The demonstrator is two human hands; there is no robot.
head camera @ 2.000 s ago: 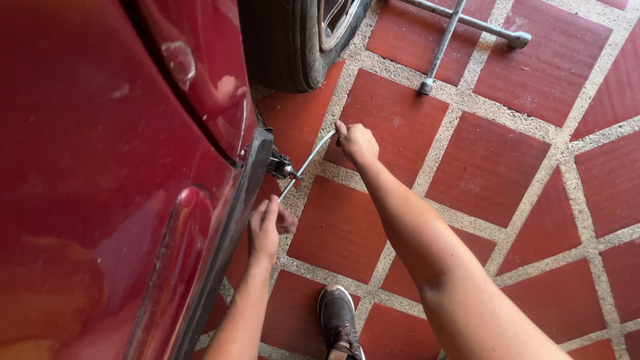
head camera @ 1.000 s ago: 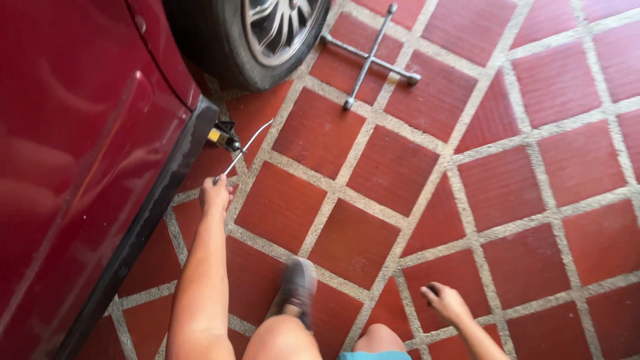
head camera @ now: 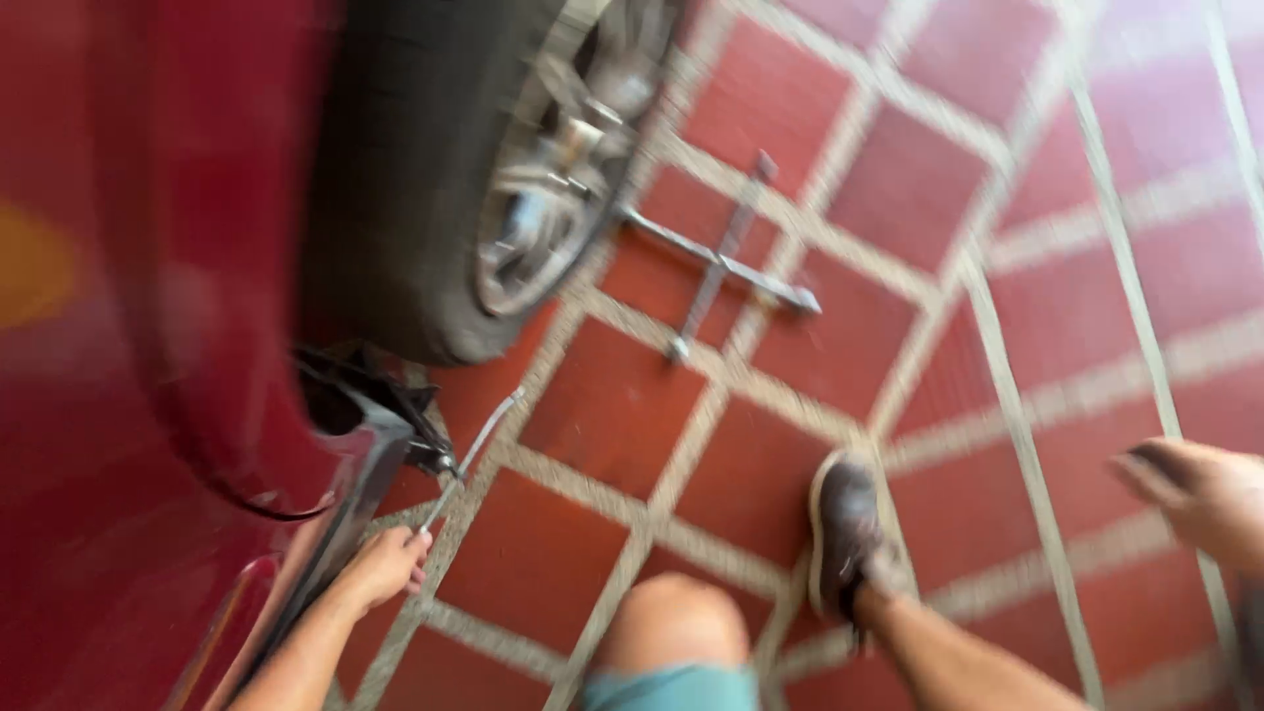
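My left hand is closed on the near end of a thin bent metal crank rod, low beside the car's sill. The rod meets the end of a jack, which sits partly hidden under the edge of the red car, just behind the wheel. My right hand is out at the far right, away from the rod, with its fingers partly bent and blurred; nothing shows in it.
A car wheel with a metal rim stands at upper left. A four-way lug wrench lies on the red floor tiles beside it. My shoe and bent knee are at lower centre.
My right hand has let go of the rod, which it held two seconds ago, and has moved away to the right. My left hand is still at the rod. The view has shifted.
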